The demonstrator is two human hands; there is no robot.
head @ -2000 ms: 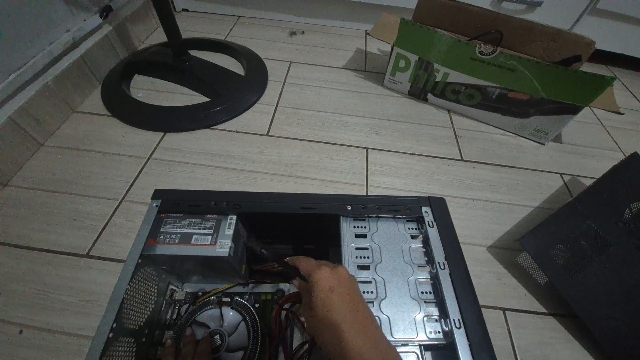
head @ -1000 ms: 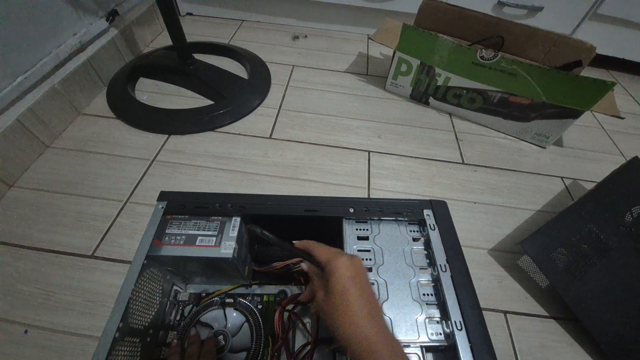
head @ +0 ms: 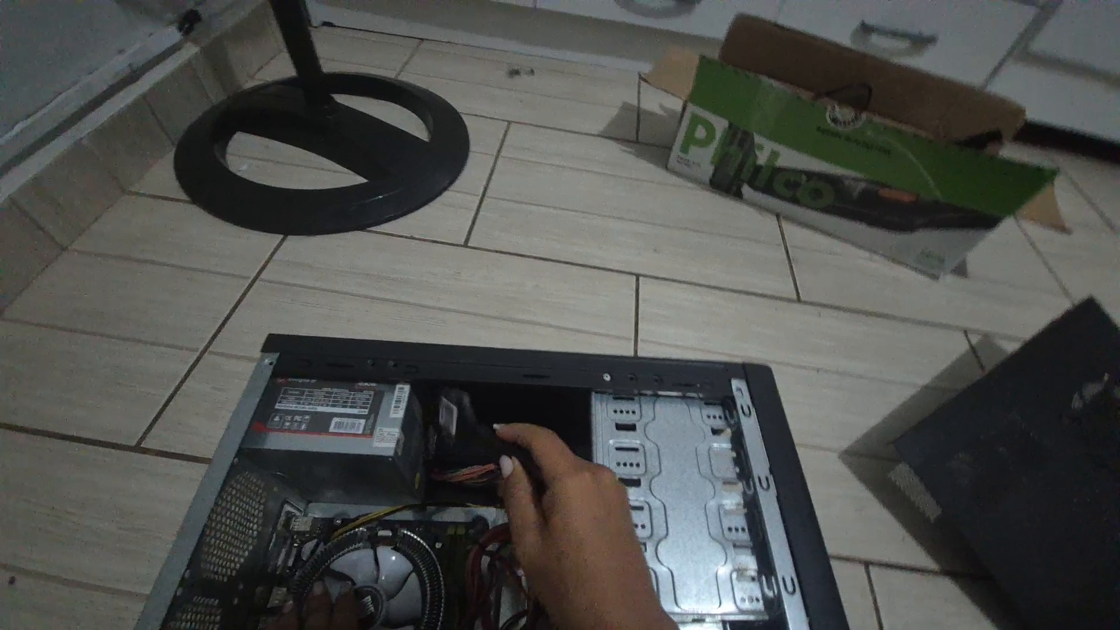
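Note:
An opened desktop computer case (head: 525,354) lies on the floor. In its upper left corner sits a power supply unit (head: 337,429) with a printed label. Just right of it, my right hand (head: 569,516) grips a dark object with a pale label (head: 464,429), too dim to name, near a bundle of coloured cables (head: 468,475). At the lower left, the fingers of my left hand (head: 324,608) reach over the CPU cooler fan (head: 385,577); whether they hold anything cannot be seen. Red cables (head: 490,569) run beside the fan. A metal drive cage (head: 682,516) fills the right part.
A black round stand base (head: 385,197) is on the tiled floor at upper left. An open Philco cardboard box (head: 840,166) stands at upper right, before white drawers (head: 892,39). A dark panel with a perforated patch (head: 1032,472) lies at right.
My right hand has stayed between the power supply and the drive cage, with the dark object now tilted more upright. My left hand remains at the fan.

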